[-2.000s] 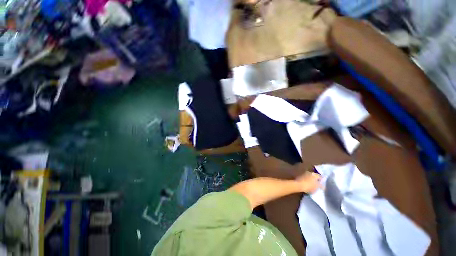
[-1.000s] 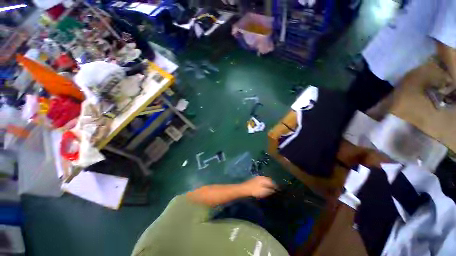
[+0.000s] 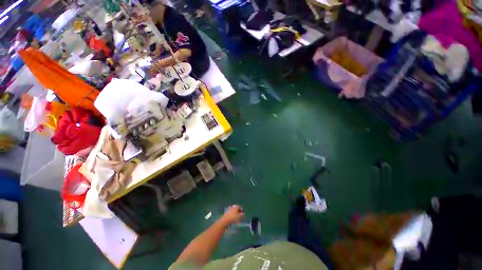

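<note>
My left hand (image 3: pixel 233 213) is at the bottom centre over the green floor, below the sewing table. It is small and blurred with curled fingers; whether it holds anything cannot be told. My right hand is not in view. A blurred white fabric piece (image 3: pixel 414 235) lies at the lower right beside a brown surface (image 3: pixel 364 240), with black shapes around it. A white sewing machine (image 3: pixel 153 126) stands on a yellow-edged table (image 3: pixel 174 166) to the left, with white cloth on top.
A person (image 3: pixel 185 39) sits behind the machine. Red fabric (image 3: pixel 79 132) and an orange piece (image 3: pixel 58 76) lie at the left. A pink-lined bin (image 3: pixel 343 66) and a blue crate (image 3: pixel 423 92) stand at the upper right. Scraps (image 3: pixel 315 200) lie on the green floor (image 3: pixel 275 158).
The view has swung left, away from the pressing table. My left hand was at the white panels two seconds ago and is now away from them, over the floor.
</note>
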